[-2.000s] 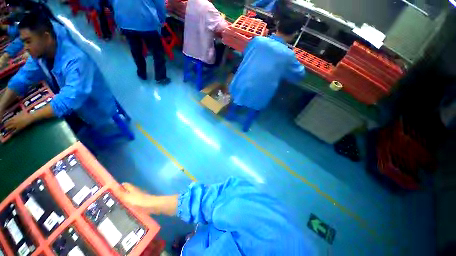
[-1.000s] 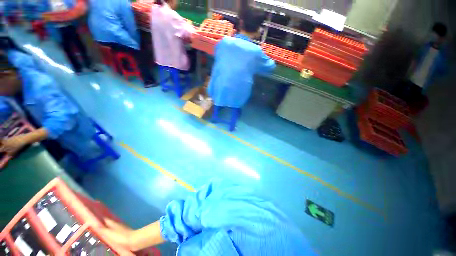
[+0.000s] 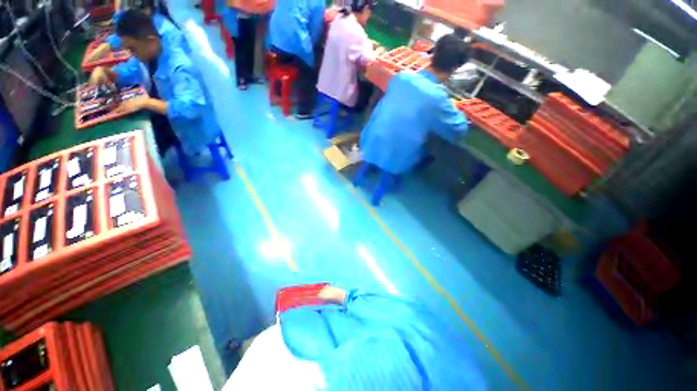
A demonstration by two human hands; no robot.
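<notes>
A tall stack of orange-red trays [image 3: 99, 260] stands on the green bench at left. Its top tray holds black units [image 3: 79, 212] with white labels in two rows. My right hand [image 3: 332, 294], small and slightly blurred at lower centre, is closed on the edge of a flat red object [image 3: 298, 297], perhaps a stool seat. My blue sleeve hides part of that object. My left hand is out of the picture.
A lower tray stack [image 3: 76, 363] and white paper pieces [image 3: 189, 370] are at lower left. A worker [image 3: 179, 92] handles a tray [image 3: 99, 107] beyond. Others sit at the far bench, with tray stacks [image 3: 573, 141] and a tape roll [image 3: 517, 156]. An open carton [image 3: 340, 155] lies on the floor.
My right hand has left the labelled tray at left and is now on the flat red object. The view has shifted, showing more of the bench and the full tray stack.
</notes>
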